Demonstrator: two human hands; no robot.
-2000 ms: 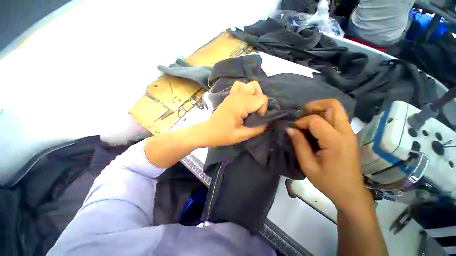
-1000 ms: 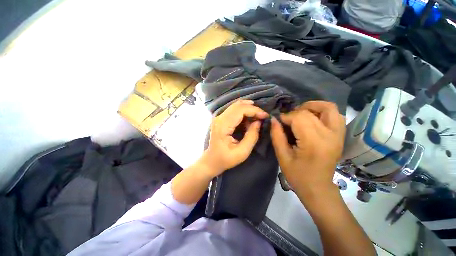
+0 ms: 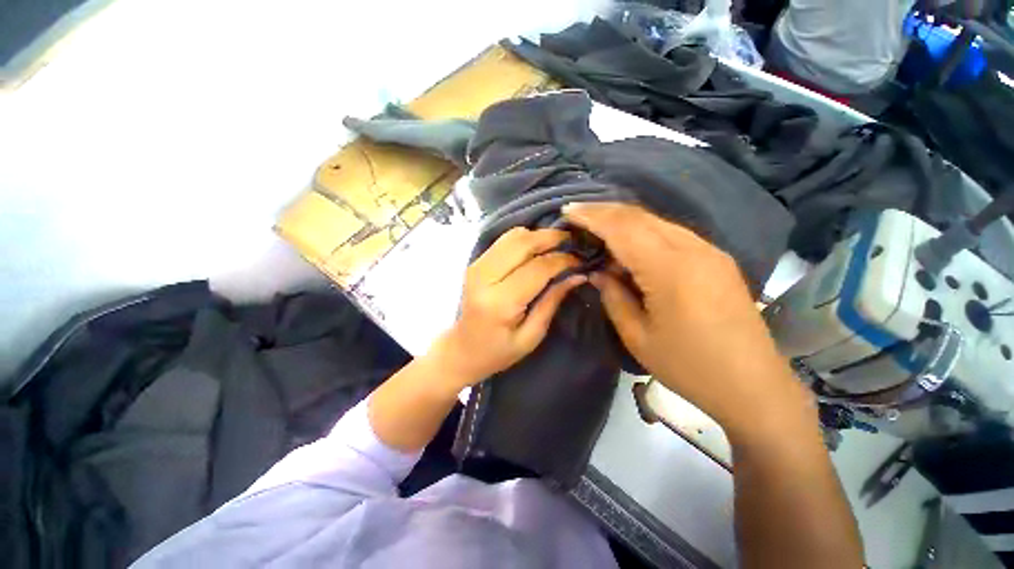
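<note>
A dark grey garment (image 3: 556, 389) lies over the table and down to my lap, with a pale stitched line along its left edge. My left hand (image 3: 506, 295) pinches a small dark fold (image 3: 580, 253) of it between thumb and fingers. My right hand (image 3: 678, 311) holds the same fold from the right, its fingers curled over the top. The fingertips of both hands nearly meet, and the fold is partly hidden by them. The garment is beside the sewing machine head (image 3: 862, 295), apart from the needle area.
Tan cardboard (image 3: 367, 200) lies left of the garment. Dark cloth piles lie behind (image 3: 712, 100) and at lower left (image 3: 211, 389). Thread snips (image 3: 887, 472) lie on the table at right. A measuring tape (image 3: 639, 522) runs along the front edge. A person in grey (image 3: 845, 45) is behind.
My right hand has moved left and its fingers now curl over the fold. My left hand stays pinched at the cloth. The garment's upper part was spread more open since two seconds ago.
</note>
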